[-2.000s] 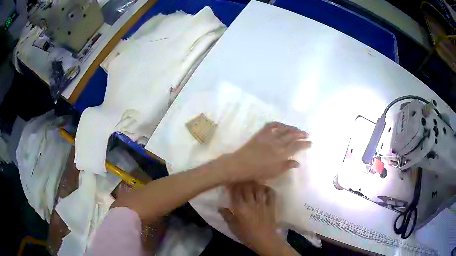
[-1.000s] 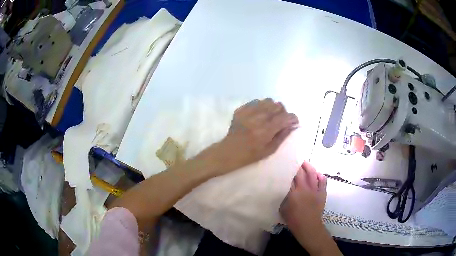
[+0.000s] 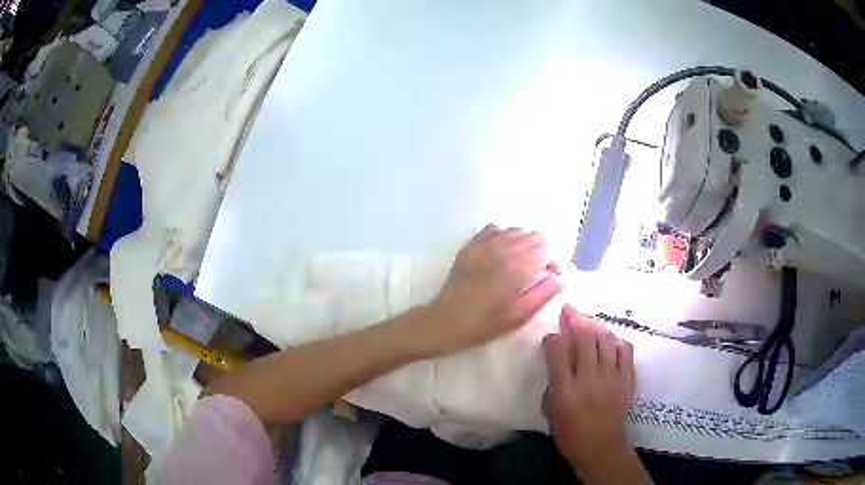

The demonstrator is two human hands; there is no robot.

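Observation:
A cream-white garment panel [image 3: 474, 384] lies on the white table, its near part hanging over the front edge. My left hand [image 3: 498, 289] is on the panel near its right edge, with thumb and fingertips close together on the cloth. My right hand [image 3: 590, 379] lies palm down at the panel's right edge, its index fingertip near my left fingertips. Whether it grips cloth is hidden. The off-white sewing machine [image 3: 697, 156] stands to the right, and its needle area is partly lost in glare.
Black-handled shears [image 3: 766, 371] and silver snips [image 3: 726, 332] lie before the machine. A grey-blue lamp [image 3: 602, 208] hangs left of the needle. Cream pieces [image 3: 185, 137] are piled at left. A yellow rail [image 3: 199, 349] is beside the lap. Printed marks [image 3: 721, 417] line the front edge.
The view has shifted. My hands have come together at the panel's right edge; my right hand moved right from below my left forearm. The tan ticket no longer shows on top of the cloth.

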